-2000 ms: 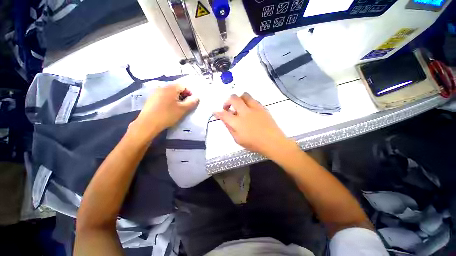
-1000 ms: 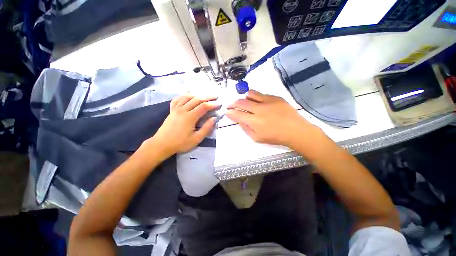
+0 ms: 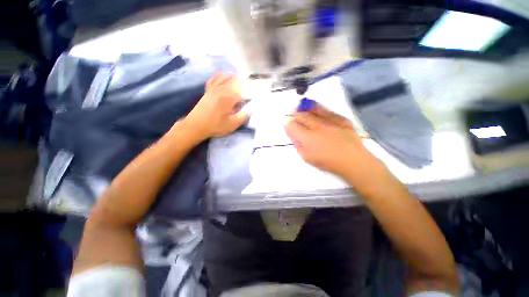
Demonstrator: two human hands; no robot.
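The frame is blurred. Dark trouser panels [image 3: 145,130] lie on the left of the white table, with a pale strip [image 3: 97,87] on them. A pale grey-blue pocket bag [image 3: 229,159] lies at their right edge, below my left hand. My left hand [image 3: 223,107] rests on the cloth just left of the needle area, thumb and fingers bent; whether it grips cloth is unclear. My right hand [image 3: 325,136] is right of the needle area, fingertips close to the blue knob [image 3: 306,105]; what it touches is blurred. The presser foot area is washed out by light.
The sewing machine [image 3: 342,40] stands at the back. A stacked pocket piece [image 3: 394,113] lies right of my right hand. A smartphone [image 3: 496,129] lies at the table's right end. Cut pieces [image 3: 174,249] hang or lie below the table at left. My lap is below the front edge.
The view has shifted and blurred. My left hand has drawn away from my right, widening the gap between them. The pocket bag's lower end now lies on the table level, no longer hanging as a rounded end.
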